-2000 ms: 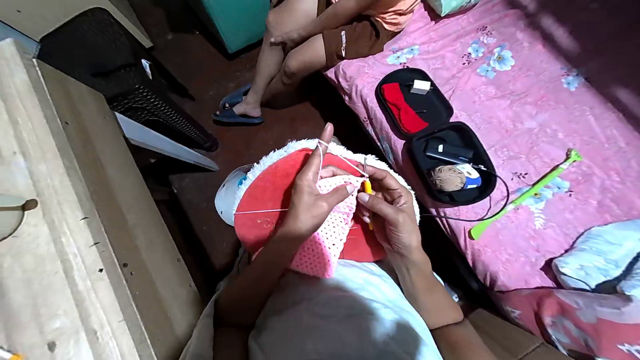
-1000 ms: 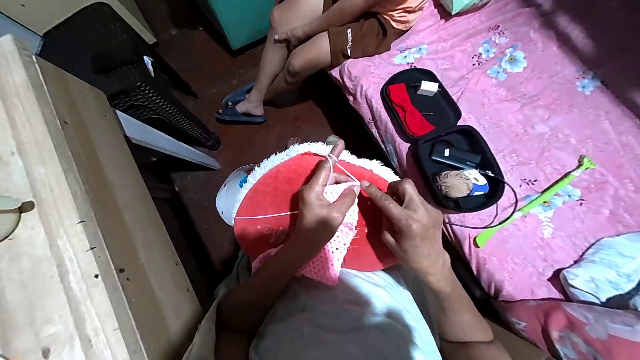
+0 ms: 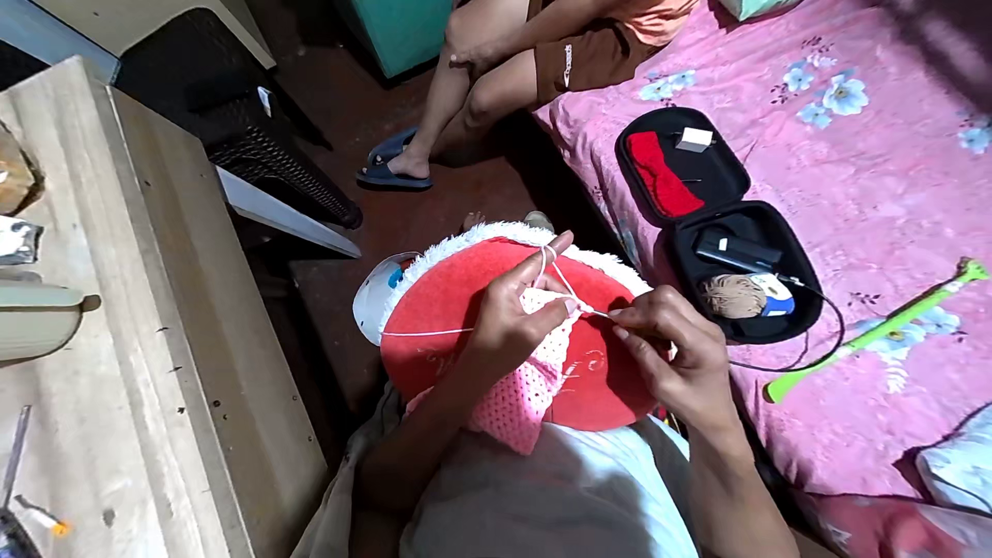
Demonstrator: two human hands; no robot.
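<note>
My left hand (image 3: 515,314) pinches the top edge of a pink and white crocheted piece (image 3: 523,399), with white yarn (image 3: 426,333) looped around its raised index finger. From that finger the yarn runs down to the work's edge, and another length stretches left. Close on the right, my right hand (image 3: 670,341) has thumb and fingers closed on a thin crochet hook (image 3: 598,312), whose end meets the yarn at the edge; its handle is hidden by the fingers. Beneath both hands lies a round red cushion (image 3: 457,287) with white fluffy trim, over my lap.
On the pink floral bed (image 3: 775,147) lie an open black case (image 3: 810,232) holding yarn and a dark device, and a green strap-like object (image 3: 883,333). A wooden table (image 3: 85,232) stands left, near a black woven chair (image 3: 240,132). A seated person's legs (image 3: 465,101) are ahead.
A yellow hook handle showed at my right hand two seconds ago; it is now hidden. Since one second ago, the right index finger has curled in, and more of the crocheted piece shows below my left hand.
</note>
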